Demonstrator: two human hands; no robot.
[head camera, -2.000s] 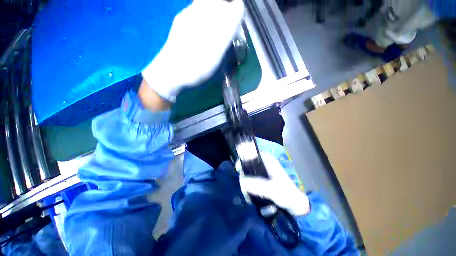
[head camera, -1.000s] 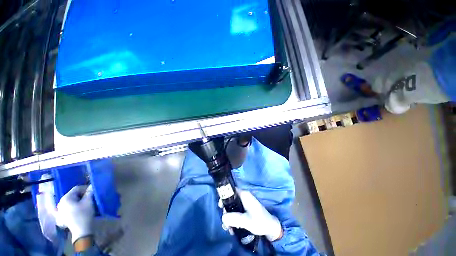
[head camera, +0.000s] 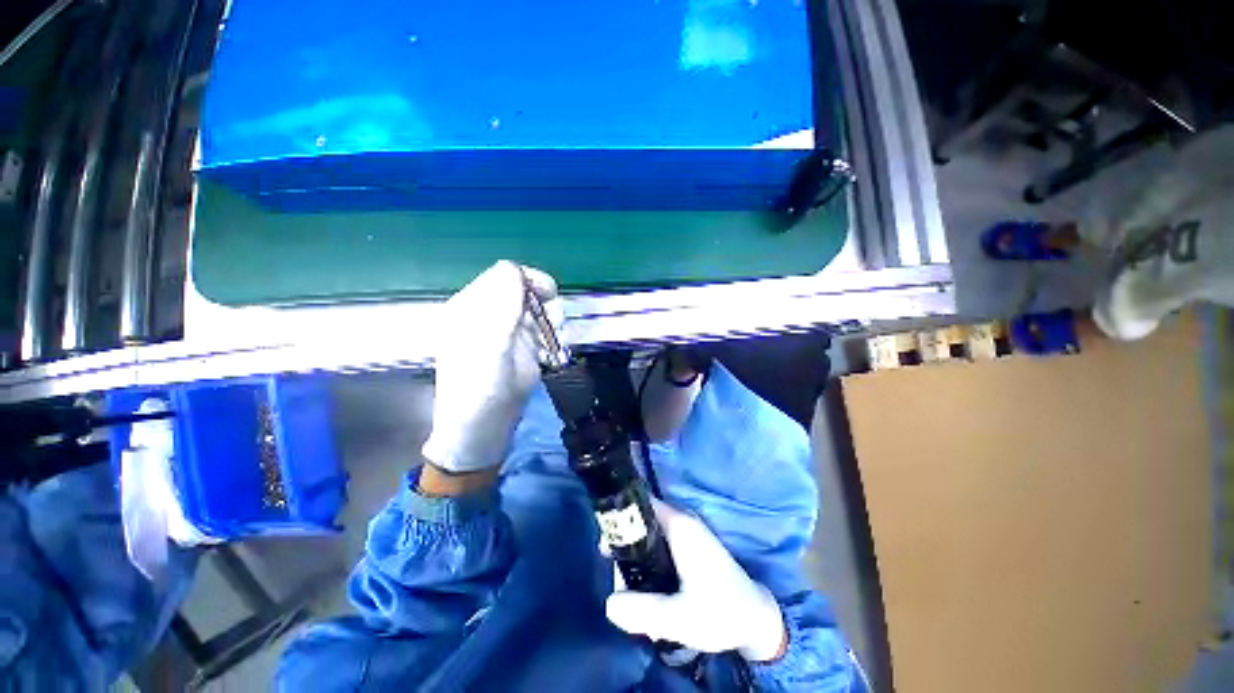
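My right hand (head camera: 701, 590), in a white glove, is closed around the black electric screwdriver (head camera: 602, 467), which points up and slightly left. My left hand (head camera: 490, 363), also gloved, has its fingertips at the thin metal screwdriver bit (head camera: 544, 329). The fingers are closed together there; whether they pinch a screw is too small to tell. The blue enclosure (head camera: 514, 81) lies on the green mat (head camera: 541, 253) beyond both hands, with a black fitting at its right corner.
The blue screw bin (head camera: 223, 454) hangs at the conveyor edge, with a white cloth or bag (head camera: 146, 494) beside it. Conveyor rollers (head camera: 84, 244) are at left. A cardboard-topped pallet (head camera: 1035, 501) is at lower right, and a person (head camera: 1150, 257) stands behind it.
My left hand has moved from the screw bin to the bit tip. My right hand still holds the screwdriver. The view has shifted, so the enclosure appears higher and further right.
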